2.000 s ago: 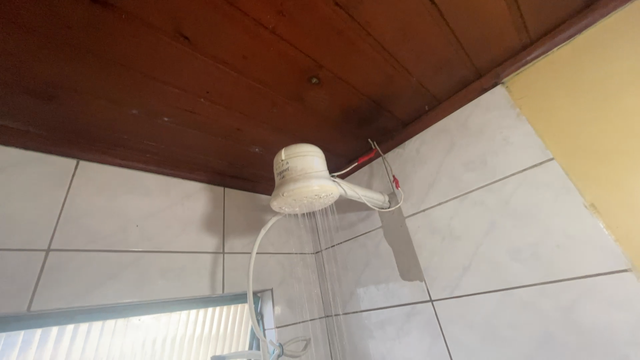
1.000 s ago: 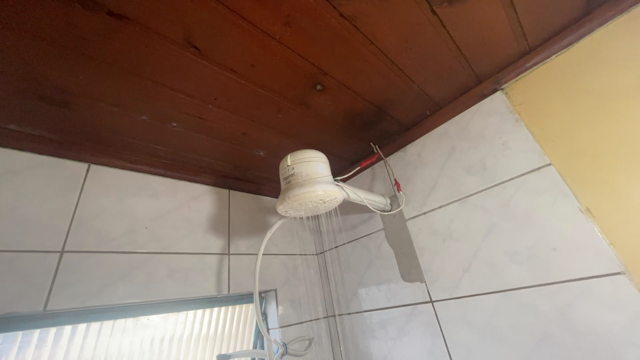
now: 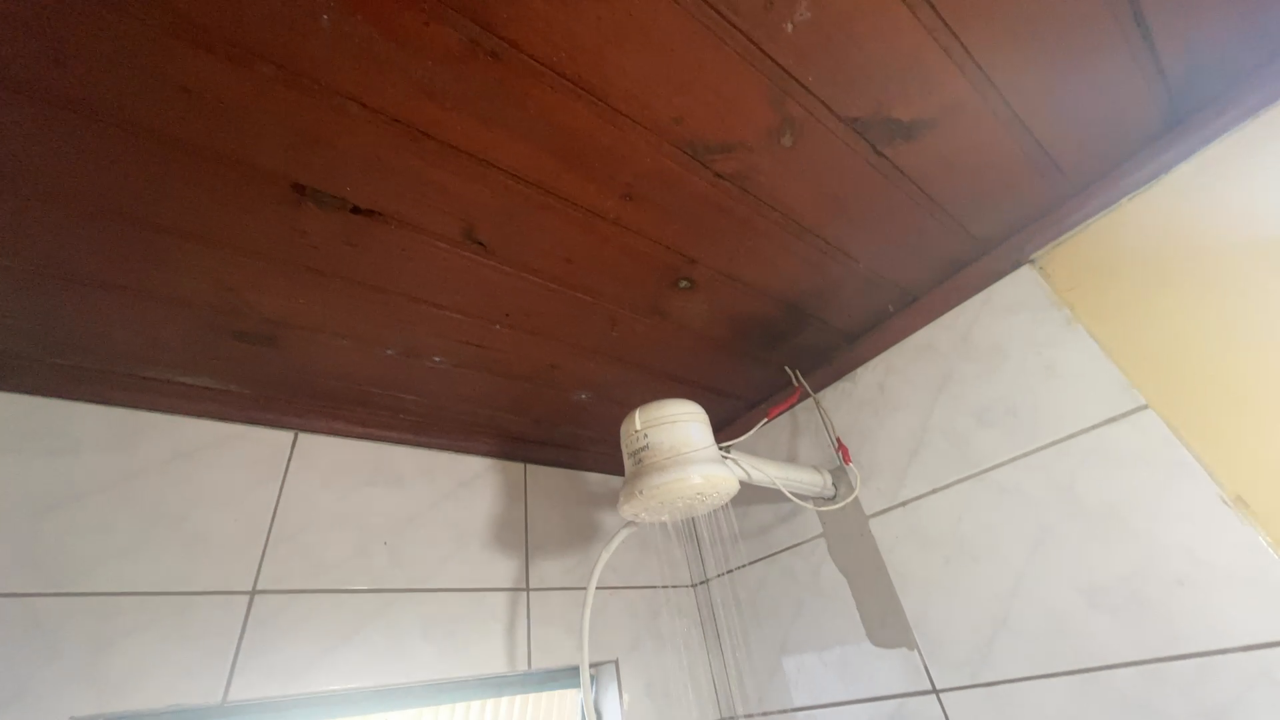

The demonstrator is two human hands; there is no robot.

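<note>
Neither of my hands shows in the head view. A white electric shower head (image 3: pixel 675 465) hangs below the ceiling near the corner, with thin streams of water falling from its face. Its white arm (image 3: pixel 785 473) runs to the right-hand tiled wall. White wires (image 3: pixel 800 498) loop beside the arm and meet other wires at red-wrapped joints (image 3: pixel 785 403). A white hose (image 3: pixel 590 600) curves down from the shower head's left side; its lower end is outside the view.
Dark red-brown wooden boards form the ceiling (image 3: pixel 450 220). White tiles (image 3: pixel 400 520) cover both walls, with a grey patch (image 3: pixel 868 575) below the arm. A window frame (image 3: pixel 450 692) lies at the bottom, and a yellow wall section (image 3: pixel 1190 330) at the right.
The view has tilted upward, so more ceiling and less of the window show. Water falls from the shower head in all the frames.
</note>
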